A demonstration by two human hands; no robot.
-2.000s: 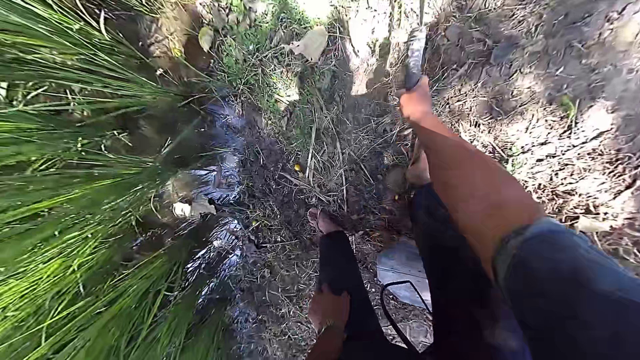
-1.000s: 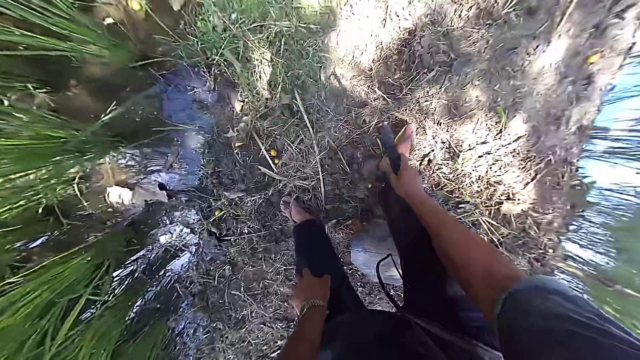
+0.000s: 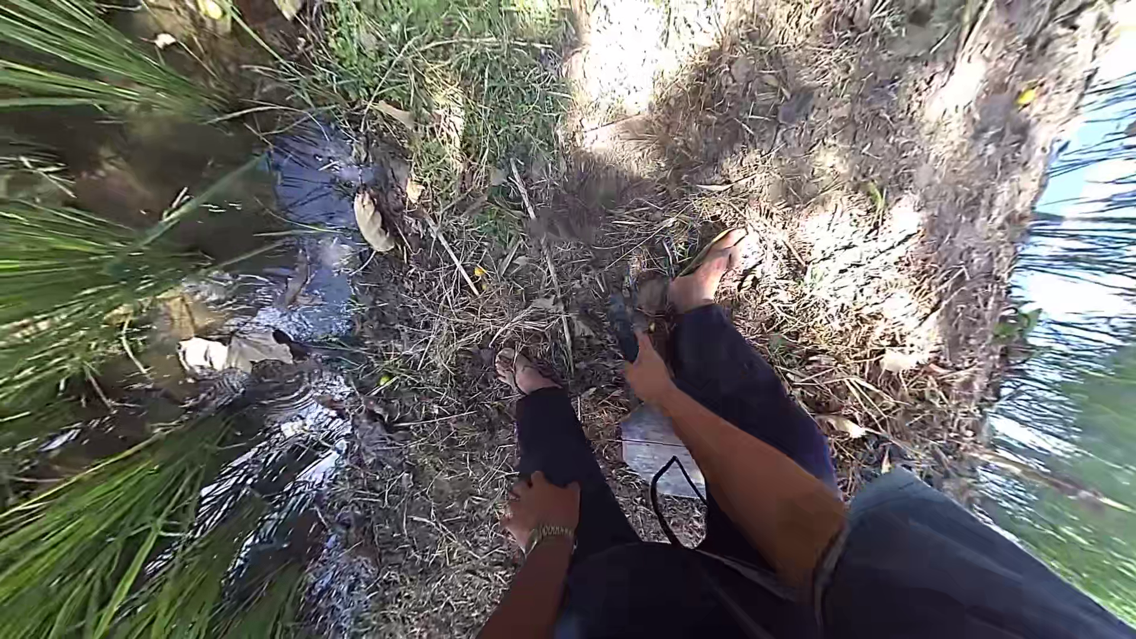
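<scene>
My right hand (image 3: 650, 371) is closed around the dark handle of a tool (image 3: 623, 327), held in front of my right shin. The tool's far end is blurred, so its kind cannot be told. My left hand (image 3: 543, 510), with a metal watch or bracelet at the wrist, rests on my left trouser leg near the knee; nothing shows in it. Between my legs a pale flat slab or sheet (image 3: 657, 444) lies on the ground, with a black cord (image 3: 661, 506) hanging over it.
My feet stand on a bank of dry grass and mud (image 3: 461, 497). Water (image 3: 311, 293) with tall green grass blades (image 3: 115, 515) borders it on the left, and more water (image 3: 1065, 355) on the right. Dry leaves (image 3: 373, 222) lie near the left edge.
My right hand has come down with the tool, from far out in front to beside my right shin. My left hand stays by my left leg. The view has shifted toward the right-hand water.
</scene>
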